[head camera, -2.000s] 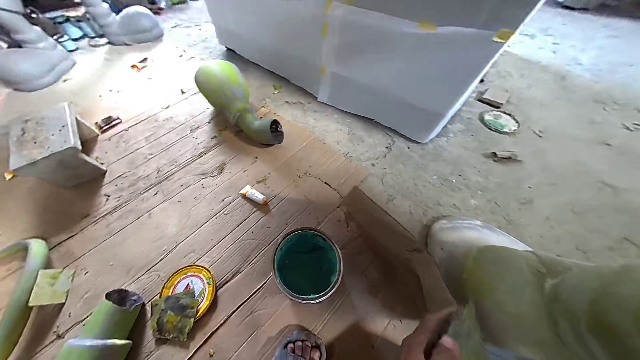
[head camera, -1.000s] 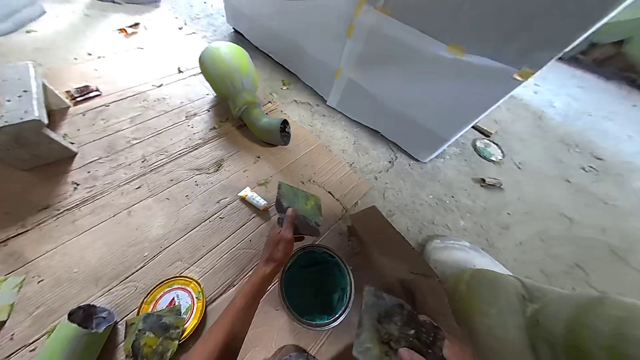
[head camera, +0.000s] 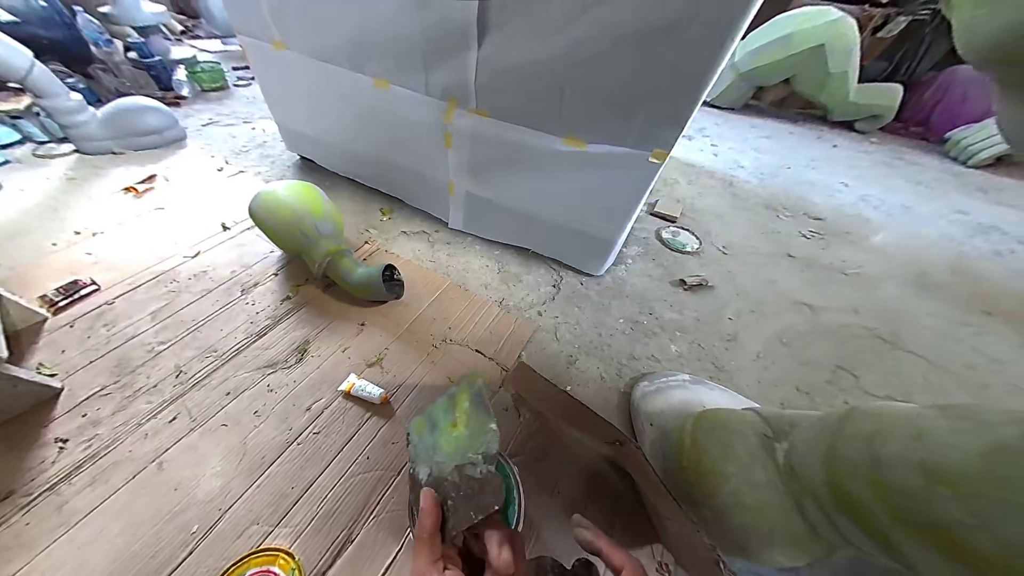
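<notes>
My left hand (head camera: 472, 544) grips a flat, square plate (head camera: 454, 452), its upper part smeared with yellow-green paste and its lower part dark. The plate is held over a round can (head camera: 513, 492), which it largely covers; green material shows at the can's right side. At the bottom edge, right of the can, my right hand (head camera: 604, 548) is partly in view beside a dark object whose kind is hard to tell. A small white tube with orange ends (head camera: 365, 389) lies on the cardboard, up and left of the plate.
Cardboard (head camera: 240, 416) covers the floor. A green, hollow curved part (head camera: 300, 220) lies on it. Behind stands a large paper-wrapped block (head camera: 544, 184) with yellow tape. A big green moulded form (head camera: 880, 472) is at right, a yellow-rimmed lid (head camera: 264, 562) at bottom left.
The left hand with its plate has moved from above the can to over it. The right hand's plate, plain a second ago, is now mostly out of view. The view has shifted.
</notes>
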